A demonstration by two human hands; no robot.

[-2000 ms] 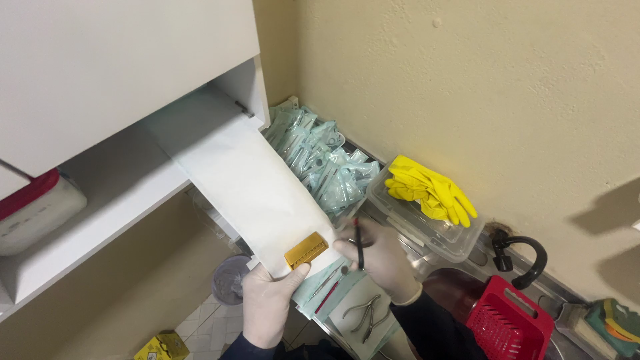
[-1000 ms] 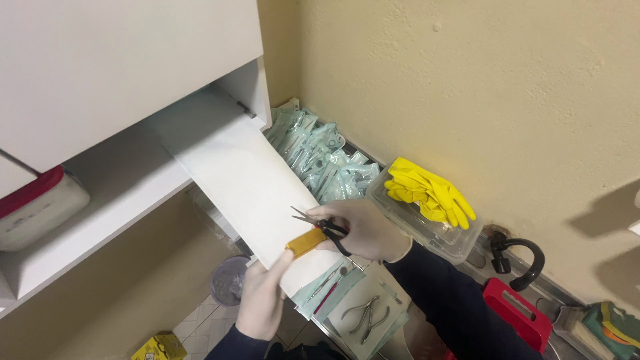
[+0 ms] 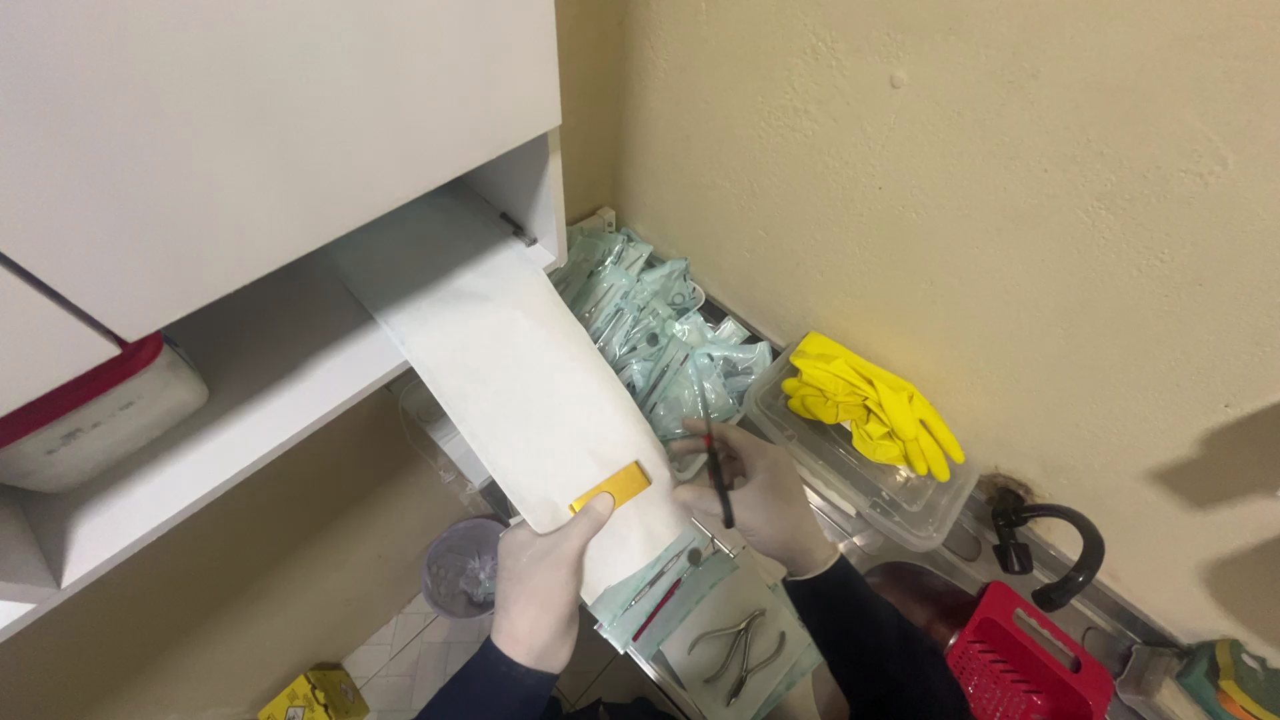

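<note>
My gloved left hand (image 3: 550, 575) pinches a small yellow-gold piece (image 3: 613, 485) under its thumb, over a long white strip of pouch material (image 3: 520, 370) that runs down from the shelf. My gloved right hand (image 3: 755, 490) holds dark-handled scissors (image 3: 716, 480), blades pointing up, just right of the strip. Below the hands, several instruments lie on pale green pouches: a red-handled instrument (image 3: 660, 608), a slim metal one beside it, and metal pliers (image 3: 738, 650). Behind the right hand is a heap of sealed instrument pouches (image 3: 650, 330).
Yellow rubber gloves (image 3: 870, 400) rest on a clear plastic box (image 3: 900, 510) by the wall. A black faucet (image 3: 1075, 540) and a red perforated basket (image 3: 1040, 660) are at right. The white cabinet shelf (image 3: 270, 400) holds a red-lidded container (image 3: 110, 415). A bin (image 3: 465, 570) stands low.
The scissors, with blades apart over the gold piece one second ago, are now upright in my right hand, which has moved right, away from my left hand. My left hand still holds the gold piece.
</note>
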